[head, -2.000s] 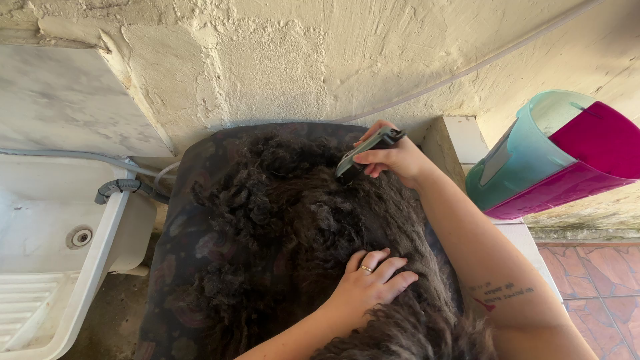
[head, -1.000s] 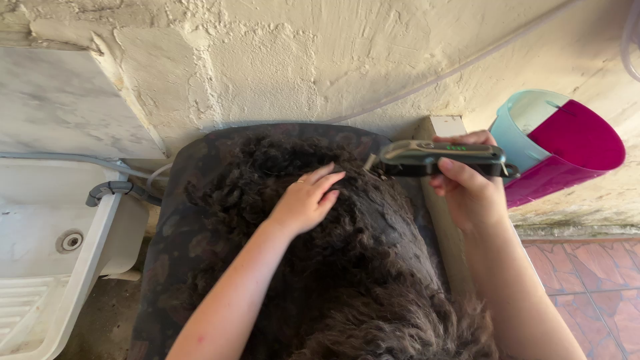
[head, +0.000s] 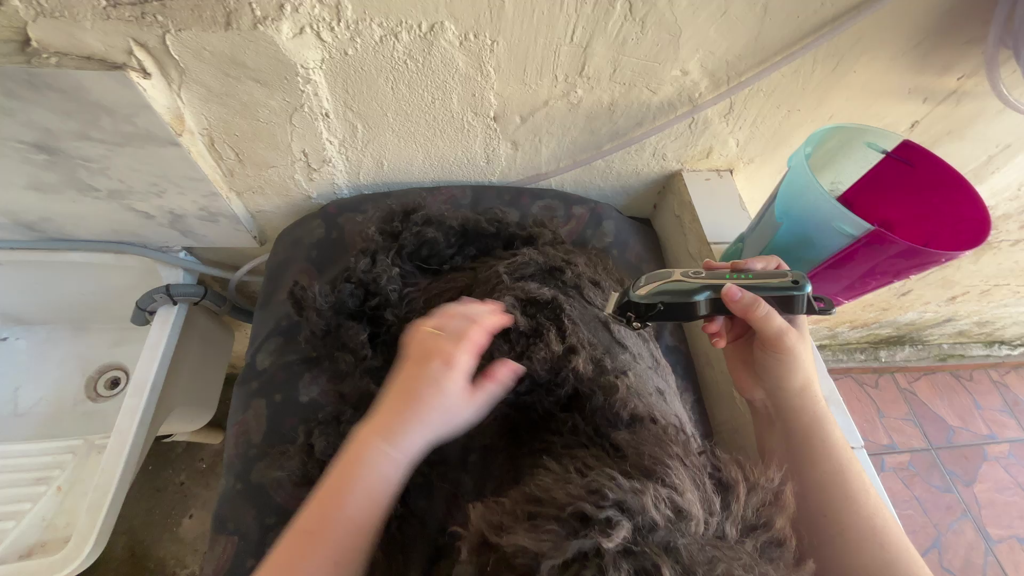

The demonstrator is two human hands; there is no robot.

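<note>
A curly dark-brown animal coat (head: 592, 448), its head not discernible, covers much of a dark patterned cloth surface (head: 272, 384). Clumps of loose-looking dark hair (head: 344, 312) lie at its left. My right hand (head: 756, 328) grips a cordless hair clipper (head: 712, 294) with lit green indicators; its blade end points left, at the right edge of the coat, beside a shorter-cut strip (head: 640, 360). Whether the blade touches the hair cannot be told. My left hand (head: 448, 368), slightly blurred, is over the middle of the coat with thumb and fingers apart, holding nothing visible.
At the left stands a white laundry sink (head: 144, 400) with a grey pipe (head: 192, 296). A rough plastered wall (head: 416, 104) runs behind. On the right, a teal and magenta plastic container (head: 872, 232) stands by a tiled ledge (head: 716, 200), above a reddish tiled floor (head: 952, 456).
My left hand has gone from resting low on the coat to its middle, its fingers now spread. The clipper was angled into the coat two seconds ago; it now lies level at the right edge.
</note>
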